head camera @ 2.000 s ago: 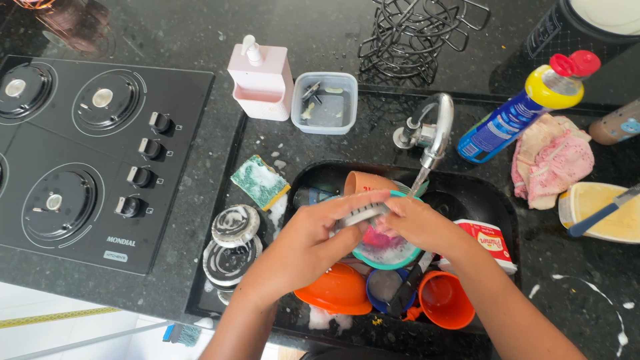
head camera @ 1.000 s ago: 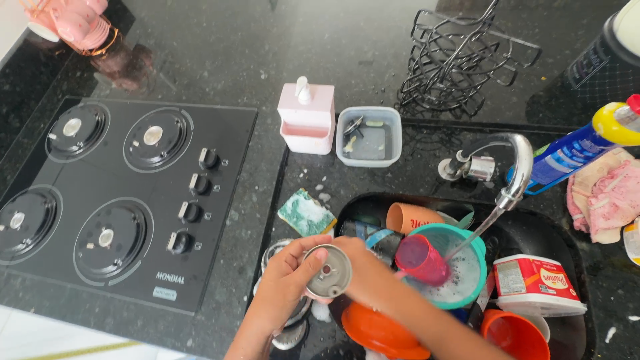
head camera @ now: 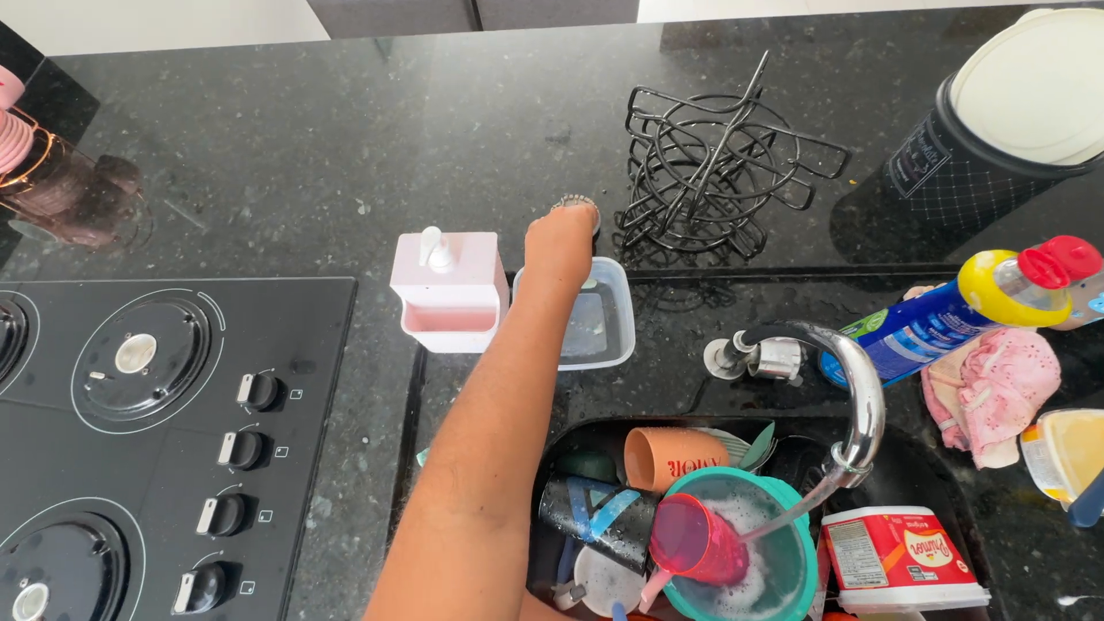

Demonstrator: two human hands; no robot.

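My left hand (head camera: 561, 237) is closed around a round metal burner part with a ridged edge (head camera: 576, 202), just beyond a clear plastic tub (head camera: 614, 315). Much of the part is hidden by the hand. The tub holds some liquid. To the left of my wrist stands a pink soap dispenser (head camera: 448, 293). A sliver of skin shows at the bottom edge beside my left forearm; my right hand itself is not visible. In the sink, water runs from the chrome faucet (head camera: 865, 405) toward a pink cup (head camera: 690, 535) in a soapy teal bowl (head camera: 798, 552).
A gas cooktop (head camera: 319, 379) with bare burners lies left. Behind the faucet are a black wire rack (head camera: 716, 172) and a dark canister (head camera: 975, 164). A blue bottle (head camera: 914, 332) and pink cloth (head camera: 1000, 388) lie right. The sink also holds an orange cup (head camera: 668, 457) and red-white tub (head camera: 897, 552).
My left hand has moved from beside the sink to behind the clear tub, still holding the metal part. My right hand has gone out of sight. The view has shifted toward the back of the counter.
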